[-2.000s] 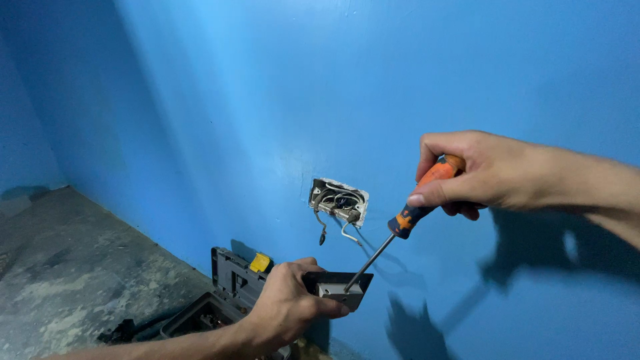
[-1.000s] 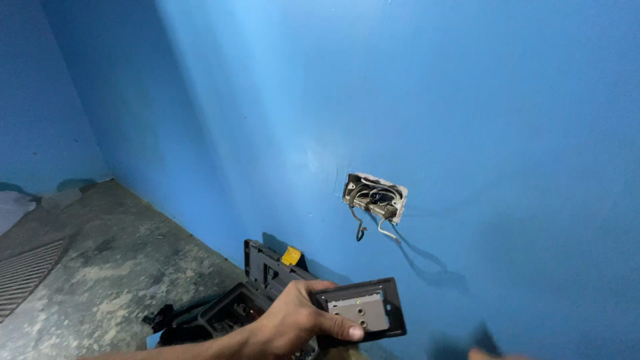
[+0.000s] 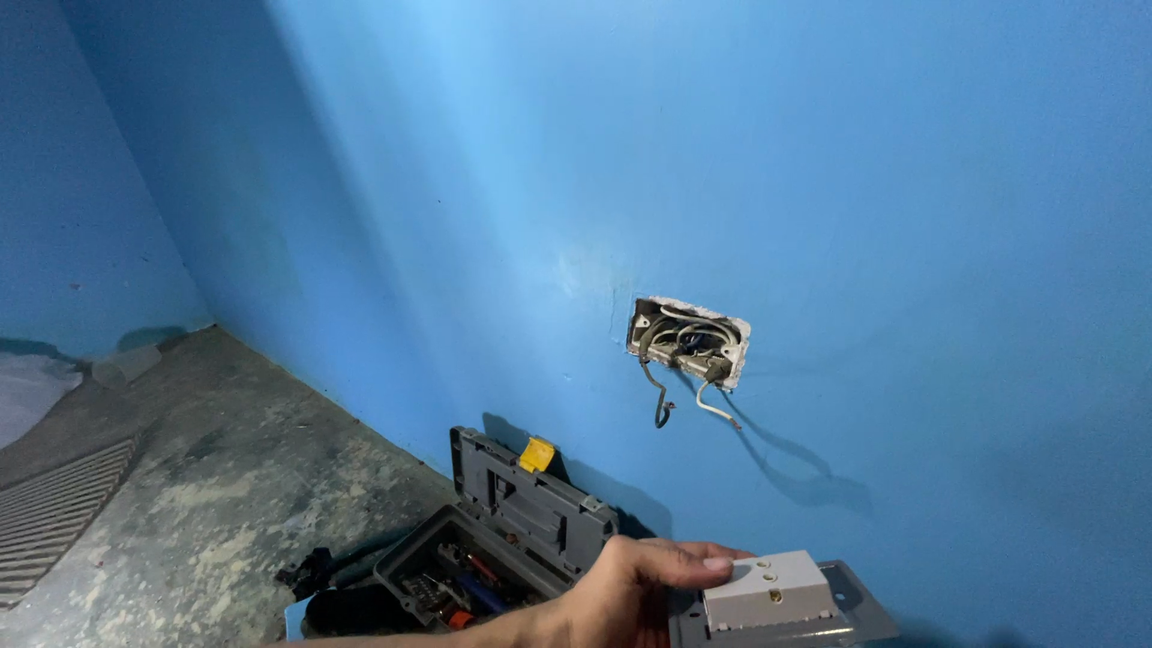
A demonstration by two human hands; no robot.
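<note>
My left hand [image 3: 643, 580] grips an outlet module with a light grey body [image 3: 772, 589] on a dark grey mounting plate, low in the view, with the thumb on the body's edge. Small round terminal holes show on the face turned to me. Above it, a rectangular wall box [image 3: 688, 342] is set in the blue wall, with several wires bunched inside. A dark wire [image 3: 660, 396] and a white wire [image 3: 715, 407] hang out of it, their ends bare. My right hand is out of view, and so is the screwdriver.
An open grey toolbox [image 3: 531, 504] with a yellow latch [image 3: 537, 454] stands against the wall on the lower left, hand tools inside. A slatted grille [image 3: 63, 508] lies on the concrete floor [image 3: 243, 486] at far left, near a white plastic bag [image 3: 31, 391].
My right hand, which held an orange and black screwdriver at the outlet module, has left the view with it. My left hand has turned the module so its terminal holes show.
</note>
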